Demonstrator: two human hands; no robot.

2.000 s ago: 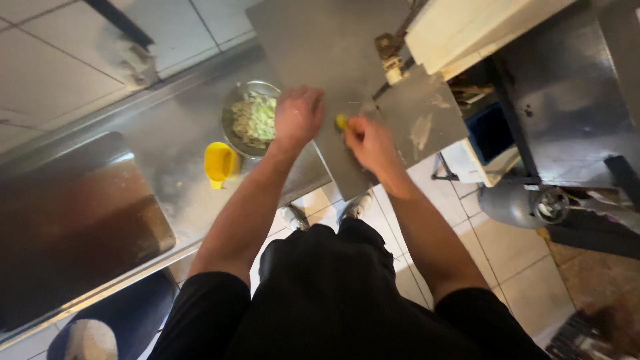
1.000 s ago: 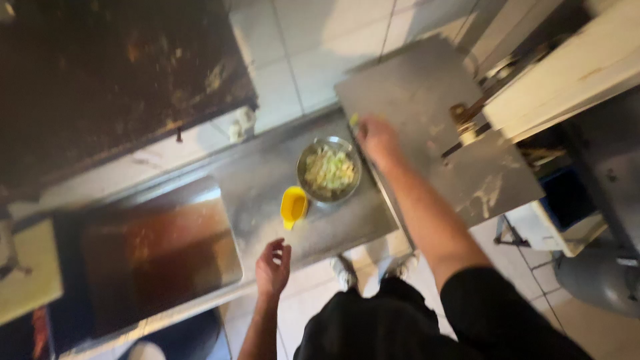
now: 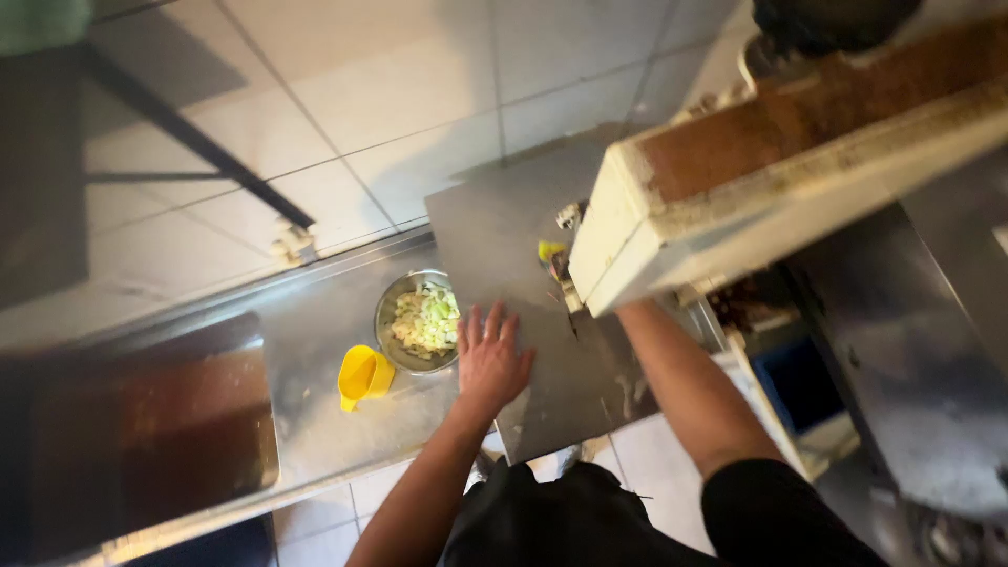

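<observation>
My left hand (image 3: pixel 494 358) rests with spread fingers at the left edge of a grey metal board (image 3: pixel 520 236), just right of a steel bowl. The steel bowl (image 3: pixel 389 335) holds chopped pale green and white vegetables (image 3: pixel 427 319). A yellow plastic scoop or cup (image 3: pixel 360 376) stands beside the bowl at its lower left. My right forearm reaches up under the corner of a cream-coloured shelf, which hides my right hand. Near that corner, on the board, is a small yellow and dark object (image 3: pixel 554 256), too blurred to name.
The cream shelf or cabinet (image 3: pixel 622 236) with a brown top juts over the board's right side. On the left is a sink basin (image 3: pixel 268 425) set in the steel counter (image 3: pixel 311 331). A dark metal bracket (image 3: pixel 197 142) hangs by the tiled wall. A dark blue container (image 3: pixel 795 386) sits at right.
My left hand has moved from in front of the counter onto the board's edge. My right hand has gone out of sight beneath the shelf. The view has shifted strongly.
</observation>
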